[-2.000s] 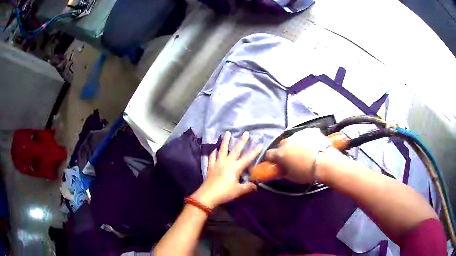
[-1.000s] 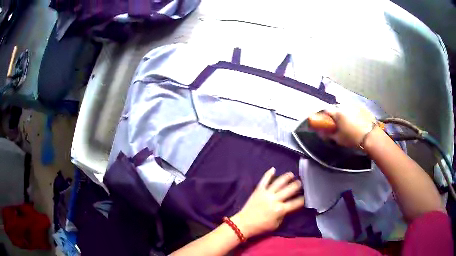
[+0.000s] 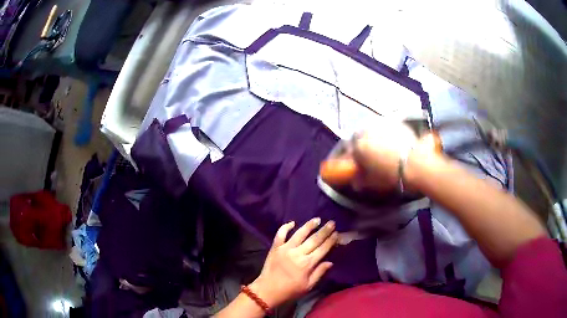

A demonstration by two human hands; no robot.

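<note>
A large garment piece (image 3: pixel 224 81) lies spread on the pressing table, greyish-lilac with a dark purple section (image 3: pixel 280 161) nearest me and a purple-edged panel with short purple tabs at the back. My right hand (image 3: pixel 379 161) is closed on the orange handle of the steam iron (image 3: pixel 339 177), which is over the purple section; both are motion-blurred, and much of the iron is hidden by my hand and forearm. My left hand (image 3: pixel 301 258) lies with spread fingers on the purple cloth near the front edge, left of the iron, holding nothing.
The table's pale rim (image 3: pixel 118 109) curves at the left. A dark purple cloth heap (image 3: pixel 149 236) hangs below it. A red stool (image 3: pixel 40 218) stands on the floor at far left. The iron's hose and cord (image 3: pixel 534 164) run off to the right.
The iron in my right hand has moved left and towards me, from the lilac part onto the purple cloth. My left hand has shifted left and nearer me. The view has shifted.
</note>
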